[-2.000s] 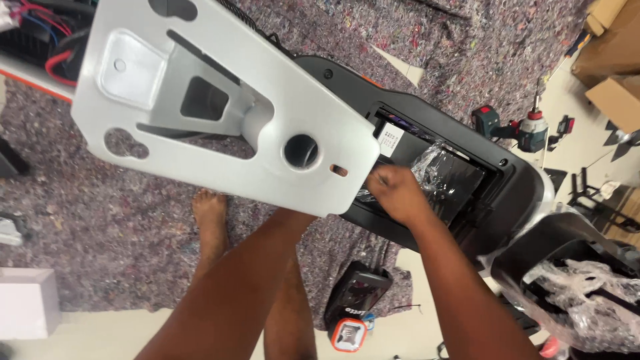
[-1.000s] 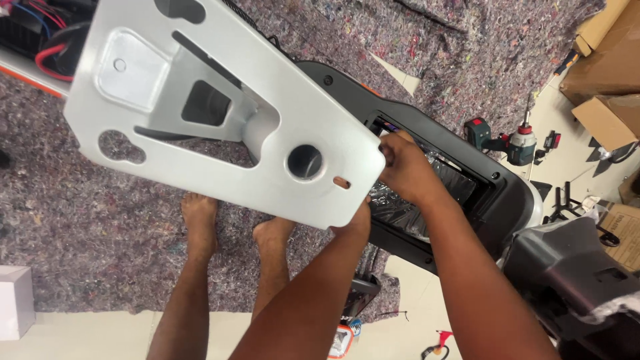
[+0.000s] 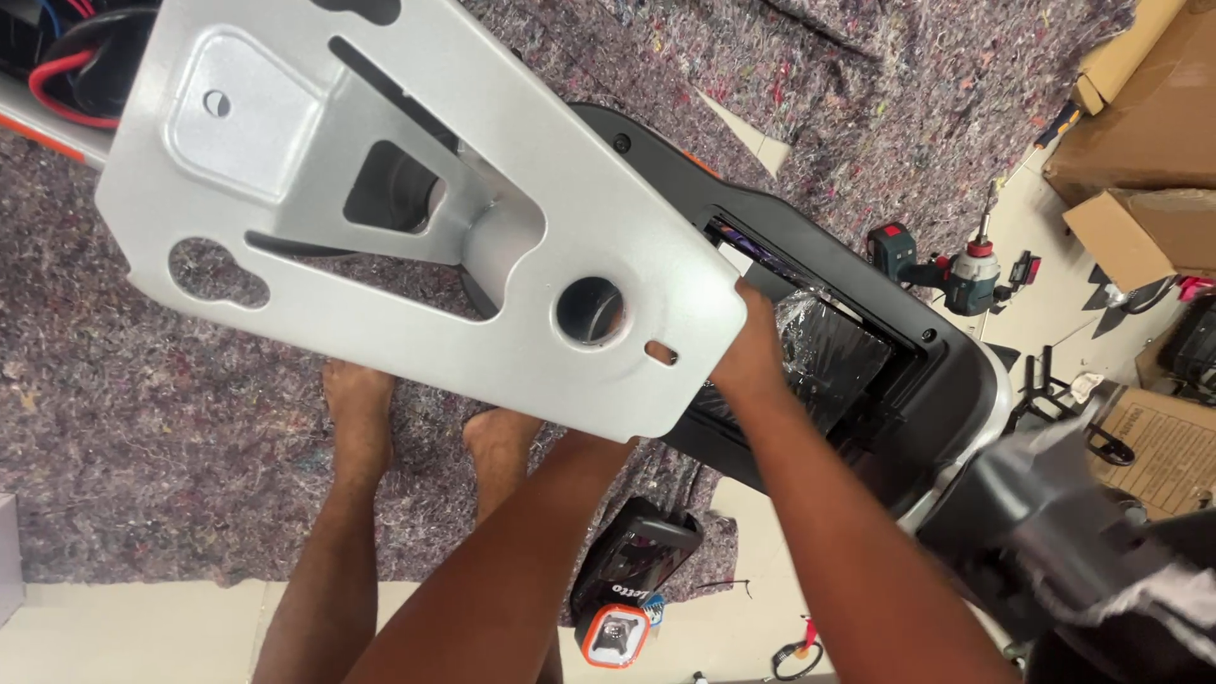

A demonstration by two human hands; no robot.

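A silver metal bracket plate [image 3: 494, 351] with cut-outs spans the upper left and middle of the head view, above a black scooter deck [image 3: 807, 218]. In the deck's open compartment lies a black part wrapped in clear plastic film [image 3: 817, 361]. My right hand [image 3: 755, 347] reaches to the compartment's near side beside the plate's right end; the plate hides its fingertips, so its hold cannot be told. My left forearm comes up from below, and my left hand is hidden beneath the plate. Black and red cables [image 3: 90, 81] show at the top left.
A grey felt blanket [image 3: 142, 456] covers the floor under my bare feet. To the right lie a cordless drill [image 3: 969, 275], a screwdriver [image 3: 1056, 123] and cardboard boxes [image 3: 1140, 114]. Below the deck are a black case [image 3: 632, 556] and an orange-rimmed item [image 3: 616, 636]. A black plastic cover [image 3: 1026, 513] stands lower right.
My left hand, partly visible at the plate's lower edge one second ago, is now hidden under it. My right hand remains beside the plate's right end, its fingers now more covered.
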